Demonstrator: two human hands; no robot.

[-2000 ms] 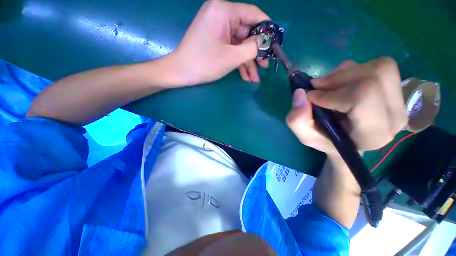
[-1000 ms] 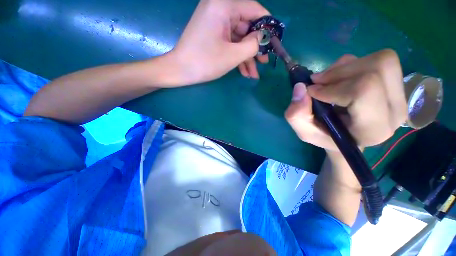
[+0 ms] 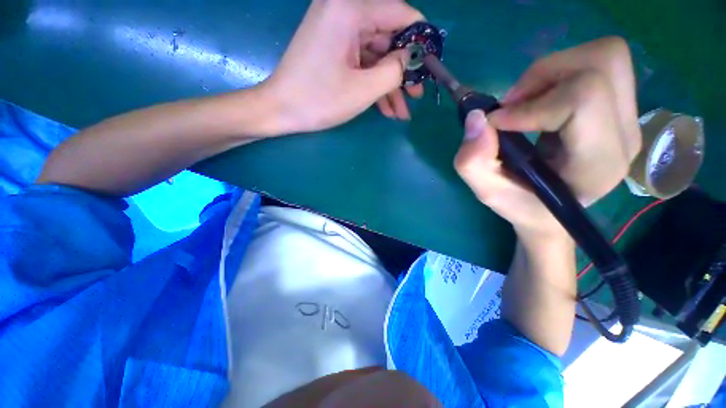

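Note:
My left hand pinches a small round assembly at its left side, above the bench. The assembly has a black ring and a pale metal centre, with a thin lead pointing down at its lower right. My right hand grips a soldering iron by its black handle. The brownish iron barrel points up and left, and its tip meets or overlaps the right part of the assembly. Exact contact is too small to tell. My left fingers partly hide the assembly.
The work is above a shiny green bench. A pale tan roll with a silvery centre stands right of my right hand. A black box lies below it, with a red wire and the looping iron cord nearby. A bright white sheet lies lower right.
My right hand's knuckles have risen and the rear of the iron has swung slightly right, so more of the cord shows. The assembly and my left hand have shifted slightly up and left.

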